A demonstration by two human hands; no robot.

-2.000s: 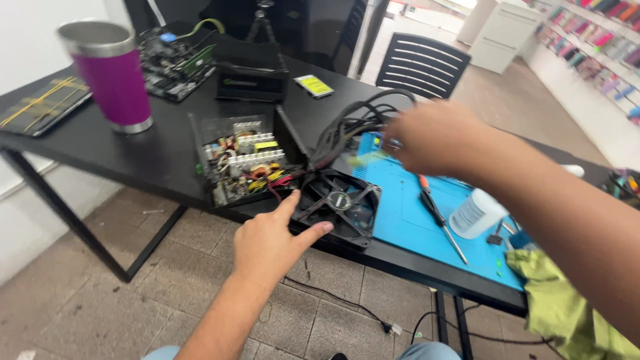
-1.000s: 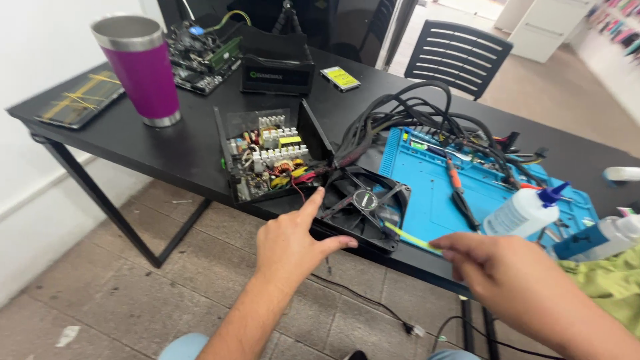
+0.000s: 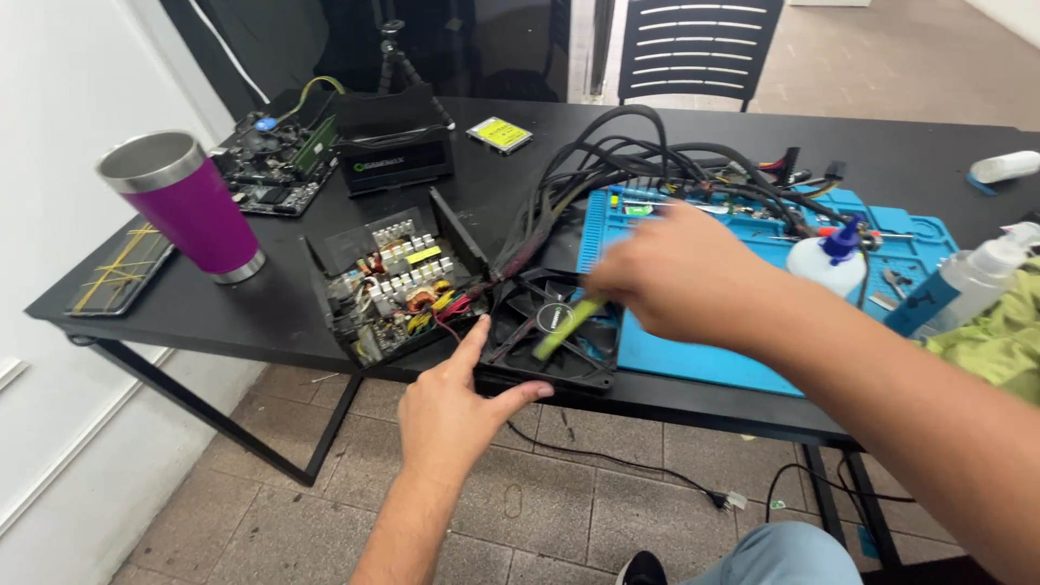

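A black computer cooling fan (image 3: 589,361) lies at the table's front edge, beside an uncovered power supply unit (image 3: 406,284) with its circuit board and wires showing. My left hand (image 3: 459,390) touches the fan's near left corner, index finger and thumb spread along the frame. In my right hand (image 3: 650,272), blurred by motion, is a slim yellow-green brush-like tool (image 3: 569,325); its lower end is over the fan blades, and whether it touches them I cannot tell. Thick black cables (image 3: 561,187) run from the power supply to the back right.
A blue silicone work mat (image 3: 699,349) carries screwdrivers, small parts and a white bottle with a blue nozzle (image 3: 829,260). A clear bottle (image 3: 963,284) and green cloth (image 3: 991,349) are at right. A purple tumbler (image 3: 191,211), motherboard (image 3: 276,166) and drive (image 3: 500,134) stand beyond.
My right hand, with the yellow-green tool, has moved from the fan's right side to above the fan. My left hand stays by the fan's corner. The view has come closer to the table.
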